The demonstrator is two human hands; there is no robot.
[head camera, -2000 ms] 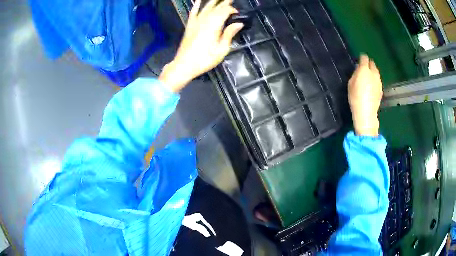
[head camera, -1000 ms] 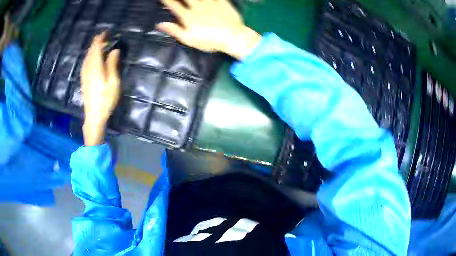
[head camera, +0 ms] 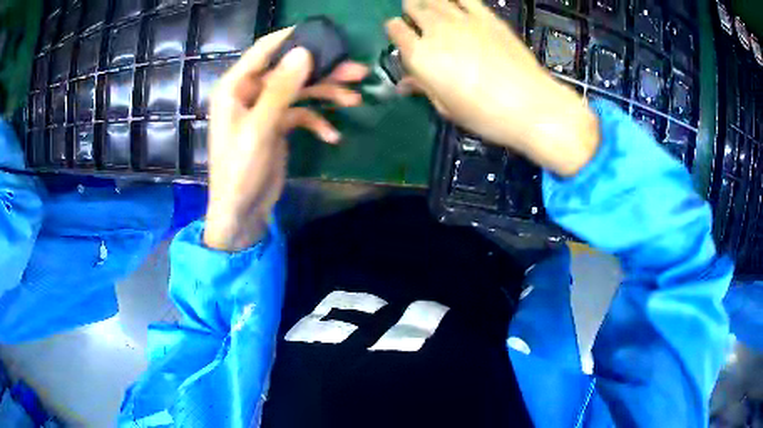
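Note:
My left hand [head camera: 263, 109] is raised over the bench and holds a plain dark rounded-square cover [head camera: 320, 48] between thumb and fingers. My right hand [head camera: 477, 71] is to the right of it, palm down, with its fingertips around a small dark piece [head camera: 391, 65], mostly hidden and blurred. The two pieces are apart. To the left lies an empty black tray [head camera: 155, 99] with shiny pockets. To the right lies a filled black tray [head camera: 606, 50] with dark rounded squares in its pockets, partly under my right forearm.
The green bench surface [head camera: 368, 142] shows between the trays. More dark trays [head camera: 740, 150] stand at the far right edge. A person's blue sleeve [head camera: 21, 226] is at the left edge, with blue cloth below the bench edge.
The view has turned to the right. My left hand has come off the empty tray and now holds a dark cover. My right hand has moved from the empty tray to beside the filled tray, with a small piece.

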